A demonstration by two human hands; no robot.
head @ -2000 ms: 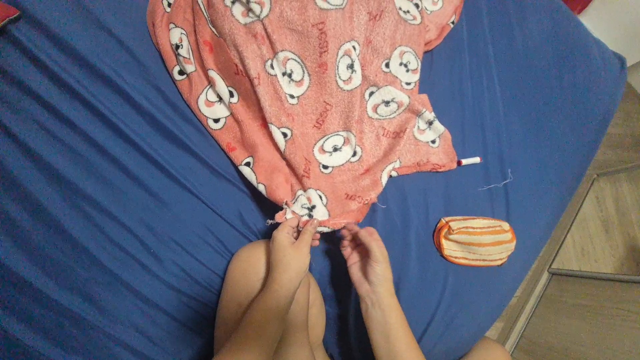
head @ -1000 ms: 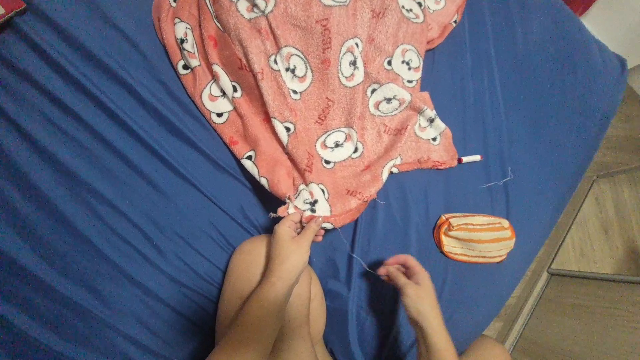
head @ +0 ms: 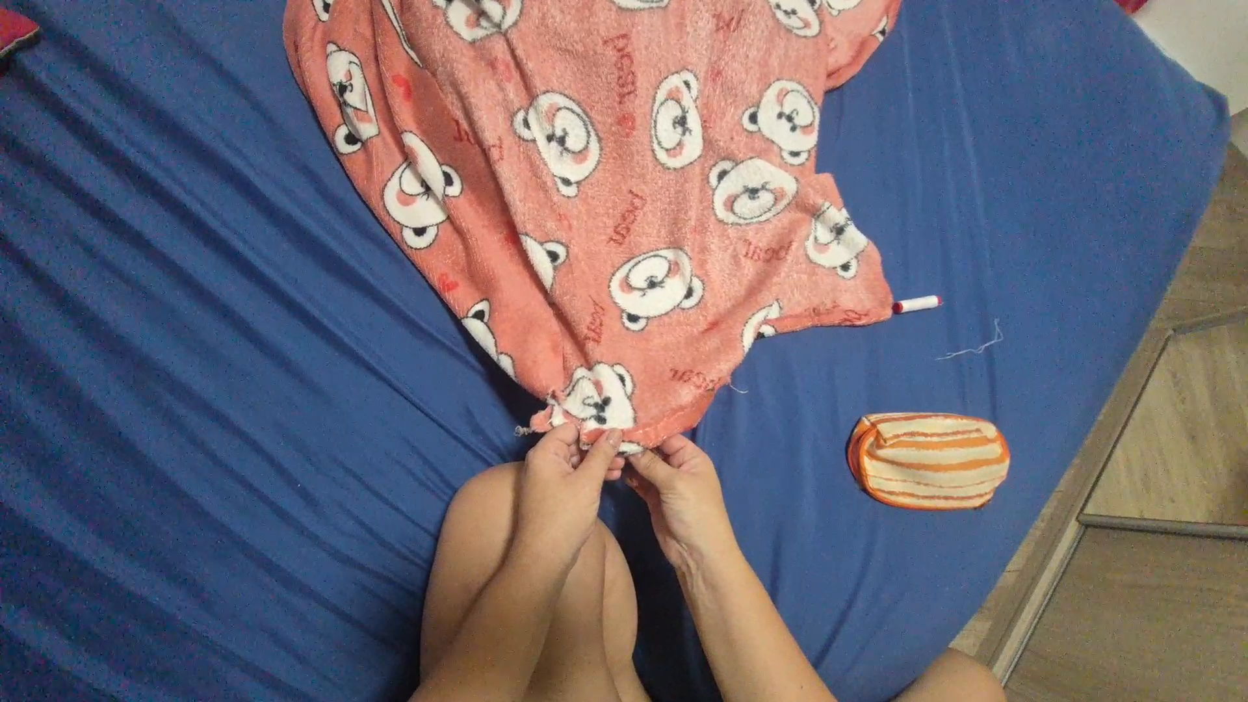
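A pink fleece cloth [head: 585, 244] printed with white bear faces spreads over the blue bedsheet, its lower edge drawn toward my lap. My left hand [head: 570, 473] pinches that edge between thumb and fingers, just below a bear face. Close on its right, my right hand [head: 673, 478] grips the same edge with thumb and forefinger. No needle can be made out at the fingertips. A short loose thread [head: 738, 389] sticks out from the cloth's border right of my hands.
On the blue bedsheet [head: 1063, 224] at the right lie a striped orange and cream pouch [head: 931, 461], a white marker with a red end [head: 918, 304] by the cloth's corner, and a loose piece of thread [head: 978, 343]. Beyond the bed's right edge is wooden furniture [head: 1131, 604].
A second ago my right hand was lower and to the right, off the cloth, with a thread stretched toward it. It has come back to the edge beside my left hand, which stayed there.
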